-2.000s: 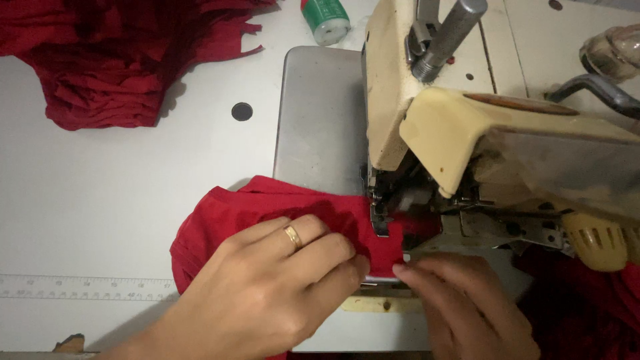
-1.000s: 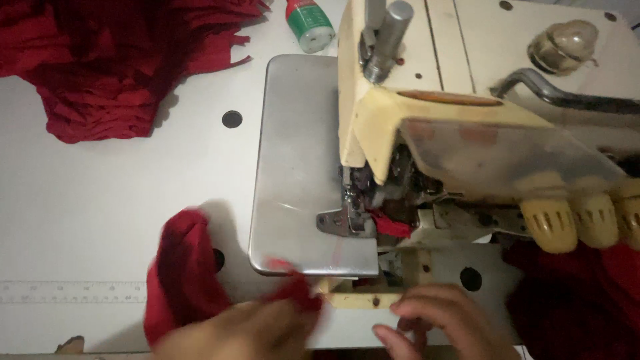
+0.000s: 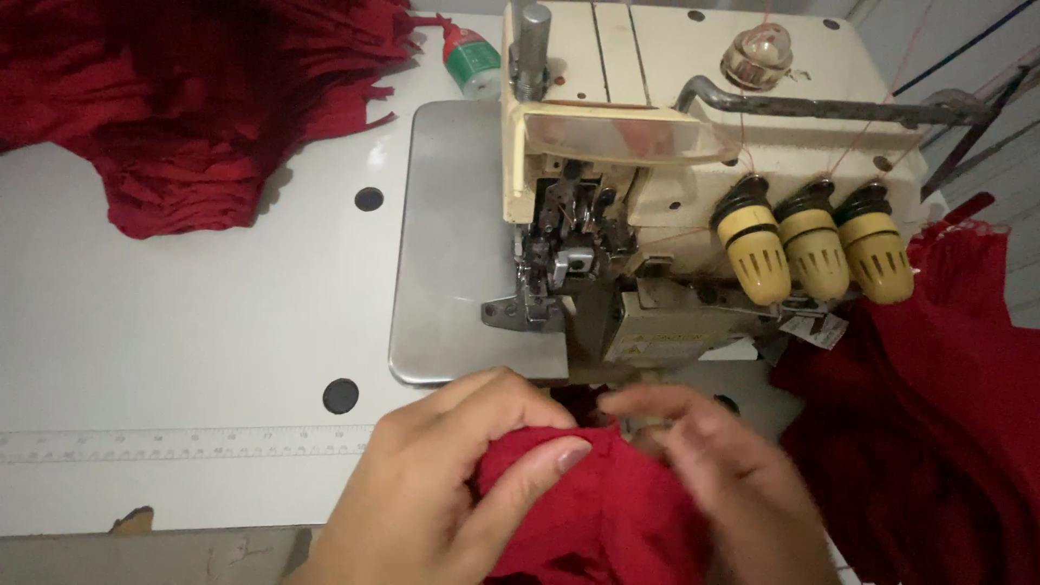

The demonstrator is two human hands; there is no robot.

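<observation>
Below the front edge of the metal plate, my left hand [image 3: 455,479] pinches a piece of red fabric [image 3: 601,504] between thumb and fingers, near a seam. My right hand [image 3: 723,479] is at the fabric's right side, blurred, with its index finger and thumb by the top edge; whether it grips the cloth is unclear. Behind both hands stands a cream overlock sewing machine [image 3: 691,195]. Its presser foot [image 3: 532,313] sits over the metal plate [image 3: 455,244], with no fabric seen under it.
A pile of red fabric [image 3: 195,122] lies at the upper left, near a green and red bottle [image 3: 473,65]. More red cloth [image 3: 902,422] hangs at the right. A printed ruler strip [image 3: 187,443] runs along the table's front. Three yellow tension knobs [image 3: 821,252] project from the machine.
Two seconds ago the red fabric lay at the presser foot under my left hand; now it is held in front of the plate. The machine's clear guard is swung up. The view has shifted.
</observation>
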